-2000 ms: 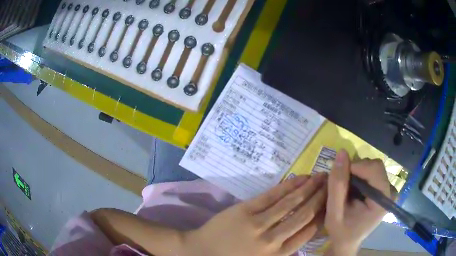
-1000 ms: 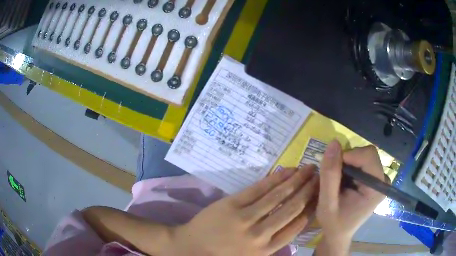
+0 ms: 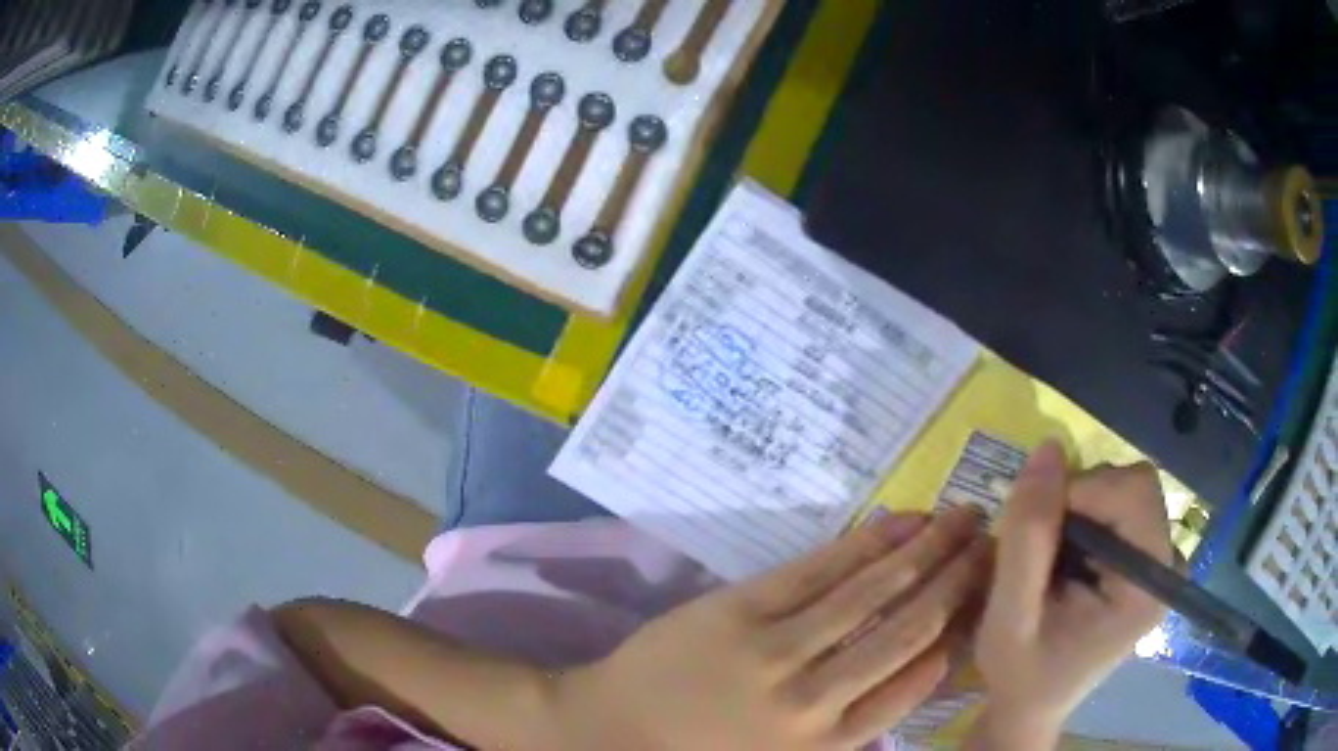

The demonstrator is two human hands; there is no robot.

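Observation:
A yellow backing sheet [image 3: 939, 451] lies at the lower right, with a small printed label [image 3: 980, 473] on it. My right hand [image 3: 1079, 587] holds a dark pen [image 3: 1174, 591] over the sheet; its tip is hidden by my fingers. My left hand [image 3: 778, 646] lies flat, palm down, on the sheet's near part beside my right hand; what is under it is hidden. A white record slip [image 3: 763, 389] with printed lines and a blue stamp lies left of the yellow sheet, overlapping its edge.
A foam tray [image 3: 440, 242] with rows of dumbbell-shaped parts lies at the upper left. A black mat [image 3: 954, 176] holds a fixture with a silver base and brass-coloured ring [image 3: 1297, 214], with thin dark tools [image 3: 1206, 379] near it. Another white tray [image 3: 1306, 521] stands at the right edge.
The whole view has shifted slightly. My hands keep nearly the same place on the yellow sheet, with the pen still in my right hand. A little more of the label shows.

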